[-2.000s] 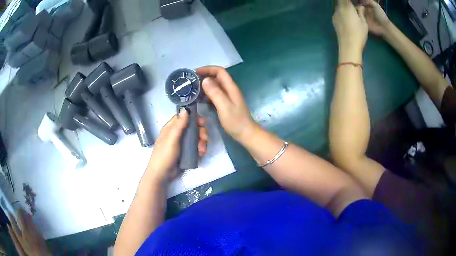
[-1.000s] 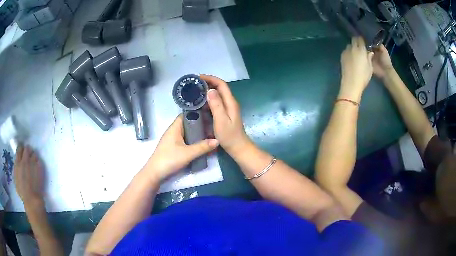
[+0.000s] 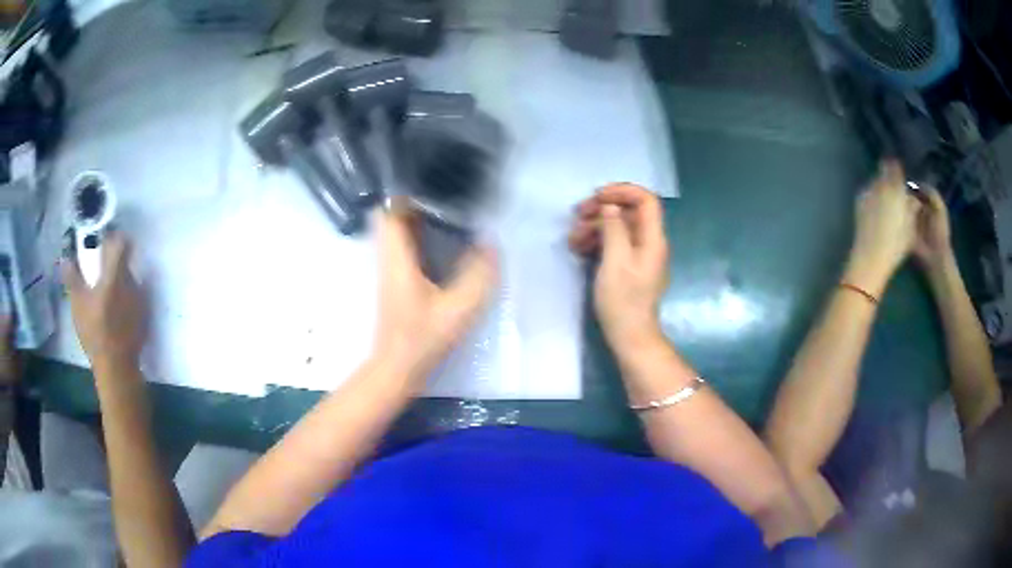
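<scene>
A blurred grey hair dryer point(image 3: 453, 161) is in my left hand point(image 3: 416, 300), its head pointing away from me over the white sheet point(image 3: 522, 322). My left fingers and thumb are around its handle. Several grey hair dryers point(image 3: 333, 144) lie fanned out just to its left, and the held one overlaps the nearest of them. My right hand point(image 3: 630, 250) is raised over the sheet's right part, fingers loosely curled and apart, with nothing visible in it.
At the left a neighbour's hand point(image 3: 109, 305) holds a white hair dryer point(image 3: 91, 205). At the right another worker's hands point(image 3: 893, 227) are close together. More grey units point(image 3: 383, 24) lie at the back. A blue fan point(image 3: 888, 28) stands at the back right.
The grey dryer has gone from upright between both hands to beside the row, in my left hand only. My right hand has let go. The view has shifted left; the neighbour's white dryer is lifted.
</scene>
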